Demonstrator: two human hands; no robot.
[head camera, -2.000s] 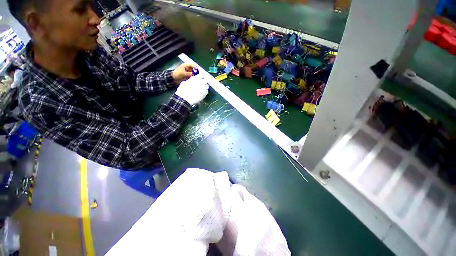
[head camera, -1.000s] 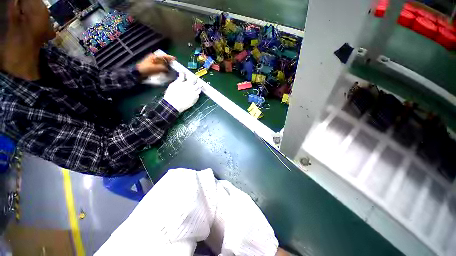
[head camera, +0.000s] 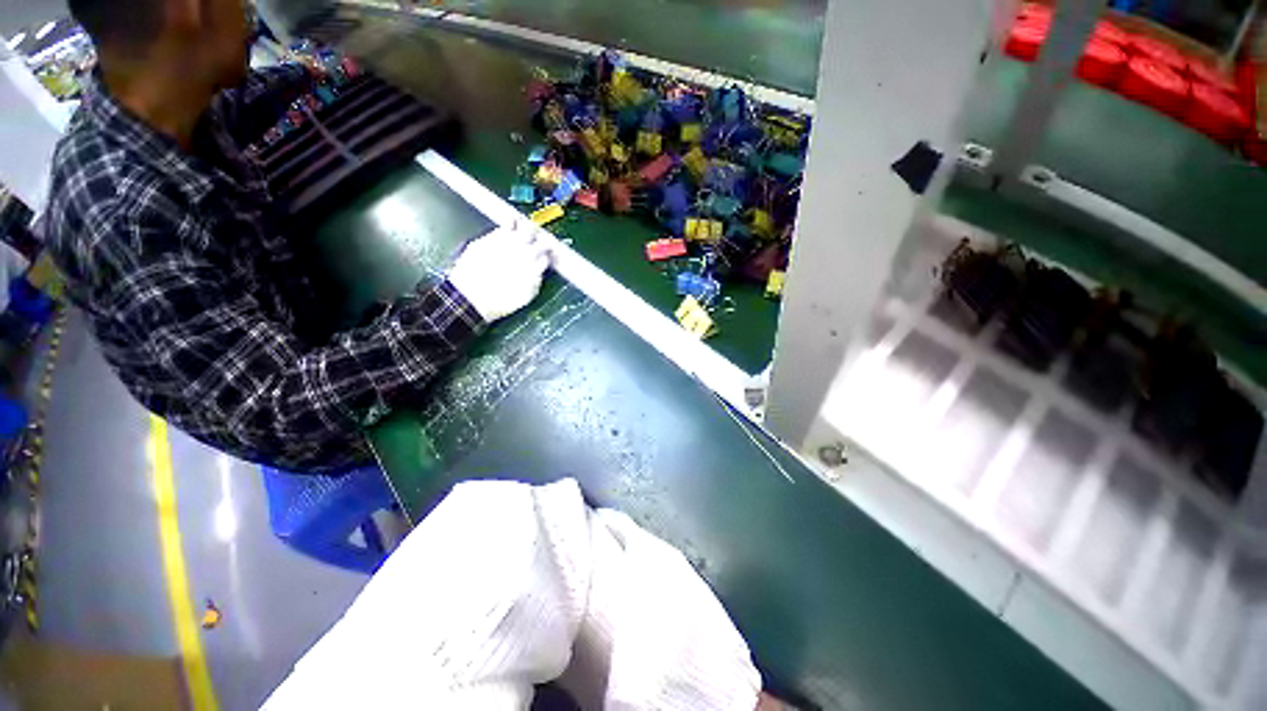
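White striped sleeves (head camera: 486, 597) of my own clothing fill the lower middle of the view. Neither my left hand nor my right hand shows; they are cut off by the bottom edge. Only a small skin-coloured patch shows at that edge, just right of the sleeves, too little to tell which part it is. The dark-green bench (head camera: 834, 583) lies right in front of me, scratched towards the neighbour. A long thin dark sliver (head camera: 757, 442) lies on it by the rail post. No workpiece is visible near me.
A person in a plaid shirt (head camera: 209, 292) sits at left, one white-gloved hand (head camera: 500, 271) at the white rail (head camera: 611, 292). Binder clips (head camera: 681, 153) are heaped beyond the rail. A white post (head camera: 862, 181) stands before a white tray (head camera: 973, 417) with dark parts. A black slotted tray (head camera: 348, 139) is at upper left.
The view has shifted. The neighbour's bare hand has left the rail and is now hidden, while the gloved hand stays by the rail. My sleeves have hardly moved.
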